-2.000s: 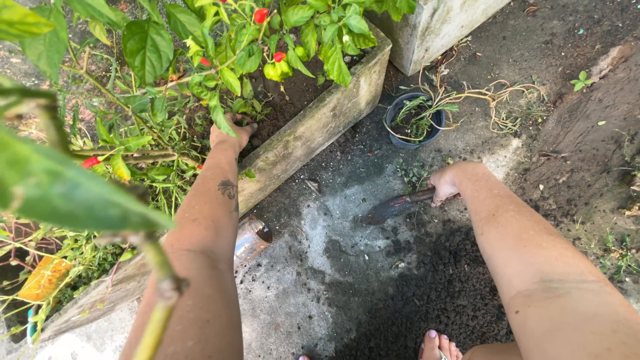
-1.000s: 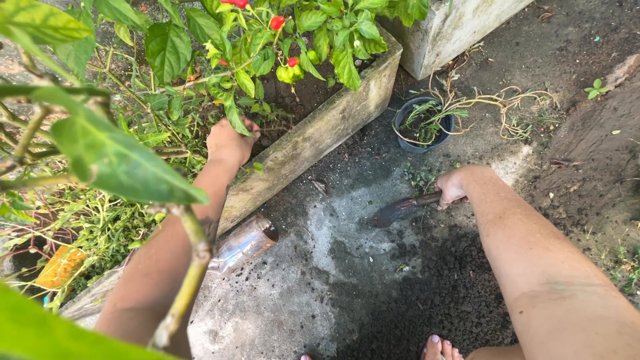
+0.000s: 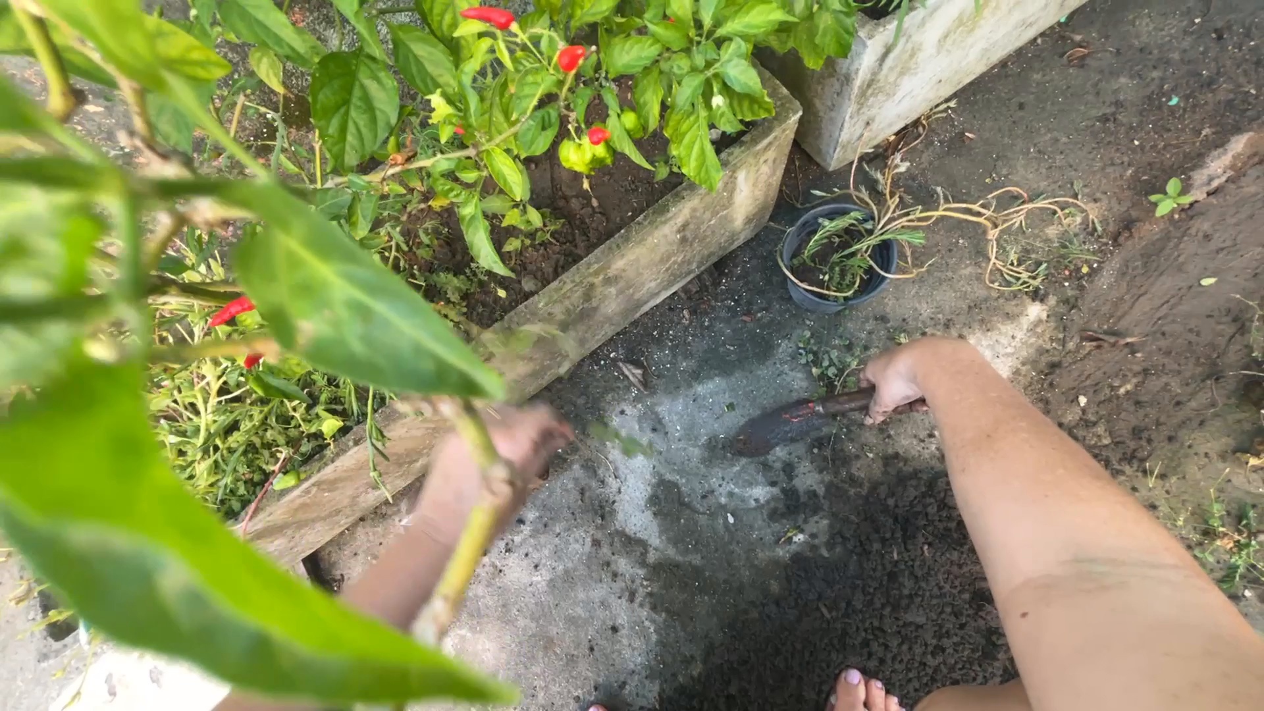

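Observation:
My right hand point(image 3: 894, 380) is closed around the handle of a hand trowel point(image 3: 785, 425), whose dark, soil-stained blade rests low over the concrete. Blurred by motion, my left hand point(image 3: 518, 439) is over the concrete just outside the planter wall point(image 3: 632, 286), partly hidden behind a stem in the foreground; a small blurred green sprig point(image 3: 620, 437) shows to its right, and whether the hand holds anything is unclear. Inside the concrete planter grows a pepper plant point(image 3: 494, 118) with red and green peppers.
Near the trowel stands a black plastic pot point(image 3: 839, 257) with a trailing plant. Loose dark soil point(image 3: 859, 592) covers the ground by my foot point(image 3: 859, 691). A second concrete planter point(image 3: 889, 79) is at the top. Large leaves point(image 3: 346, 286) close to the camera block the left side.
My left hand has come out of the planter bed, over its wall, toward the concrete. My right hand stays on the trowel. The view has shifted, with the foreground leaves covering more of the left.

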